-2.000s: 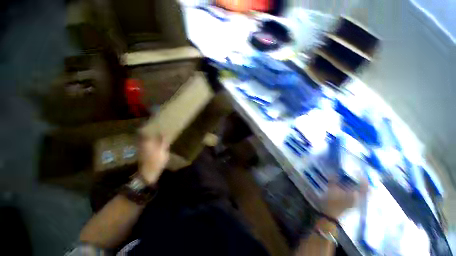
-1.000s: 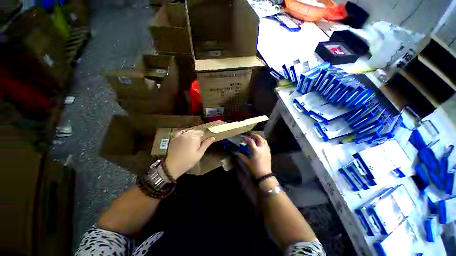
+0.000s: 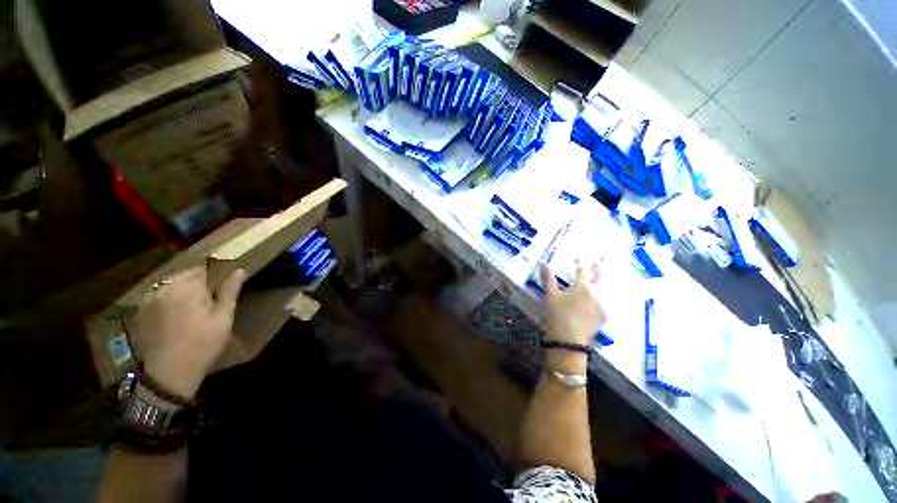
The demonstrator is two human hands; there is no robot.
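Note:
My left hand [image 3: 182,329] grips the brown inner carton [image 3: 261,319] over my lap at the left. Its lid flap [image 3: 280,228] stands raised and tilted. Several blue-and-white retail boxes [image 3: 315,257] show inside its right end. My right hand [image 3: 572,309] is at the near edge of the white table, fingers spread over white-and-blue retail boxes. The hand partly covers them, and whether it grips them is unclear. A small group of retail boxes [image 3: 509,224] lies just beyond it.
A fanned row of retail boxes [image 3: 438,86] and loose ones [image 3: 629,162] lie on the white table [image 3: 438,218]. A divided cardboard rack [image 3: 566,44] and black box [image 3: 415,12] are at its far side. A tall shipping carton [image 3: 177,147] stands at left. A skin-coloured patch is cut off bottom right.
My right hand has left the inner carton and moved right to the boxes on the table. My left hand still holds the carton. The view has swung right; retail boxes now show in the carton.

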